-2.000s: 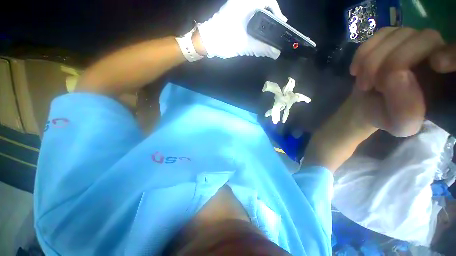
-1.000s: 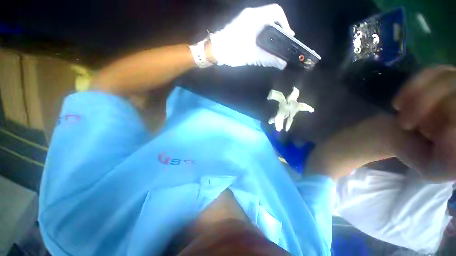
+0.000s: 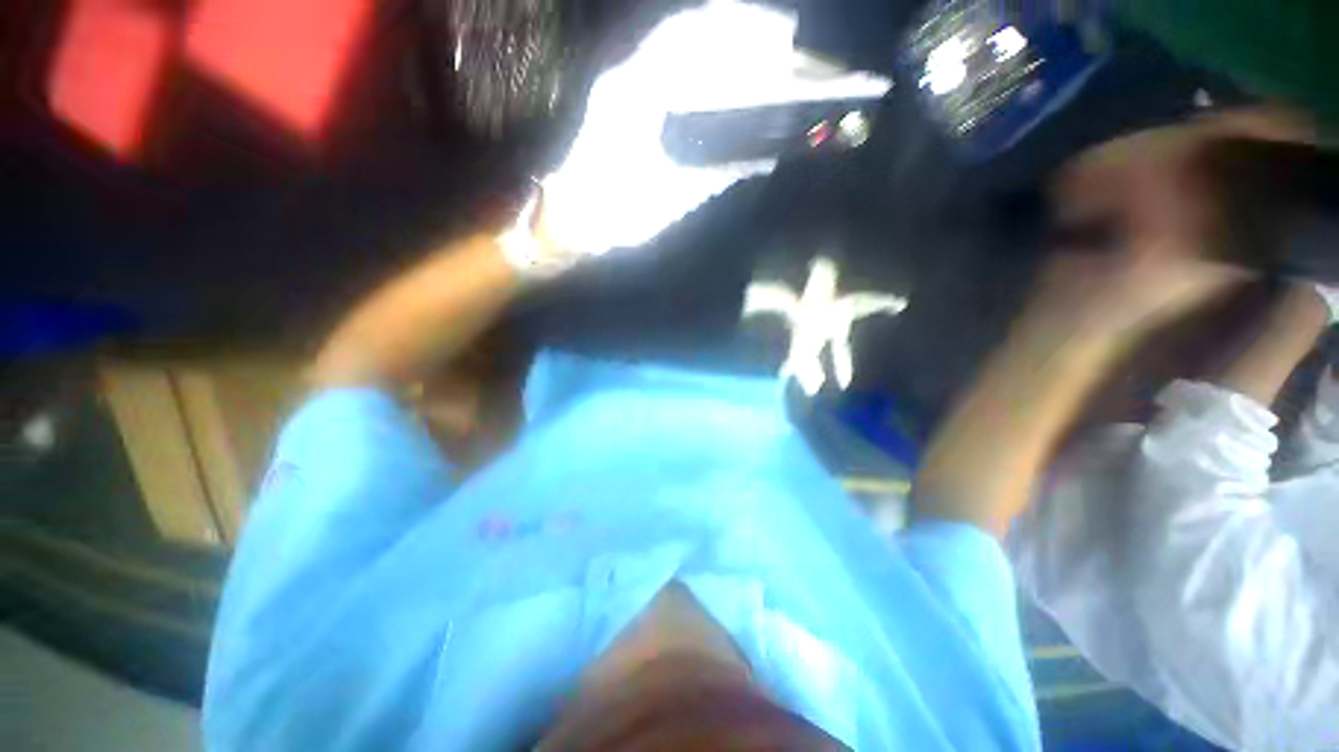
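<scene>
My left hand (image 3: 646, 147), in a white glove, holds a slim dark device unit (image 3: 742, 132) at the top centre. Its port end faces right and shows a red-ringed socket and a shiny metal spot beside it. My right hand (image 3: 1153, 199) is bare and strongly blurred at the upper right, apart from the unit. Dark shapes lie around its fingers; whether it holds something cannot be told. A blue parts bin (image 3: 1050, 103) with shiny rings is between the hands.
A crumpled off-white glove piece (image 3: 822, 323) lies on the black bench below the unit. Red squares (image 3: 279, 59) and a glittering silver mass (image 3: 504, 59) are at the upper left. Green surface (image 3: 1248, 52) is upper right. A person's white sleeve (image 3: 1219, 544) is at the right.
The view has shifted, bringing the red squares and silver mass into sight. The gloved hand still holds the unit, now turned more level. The bare hand has moved up in the picture.
</scene>
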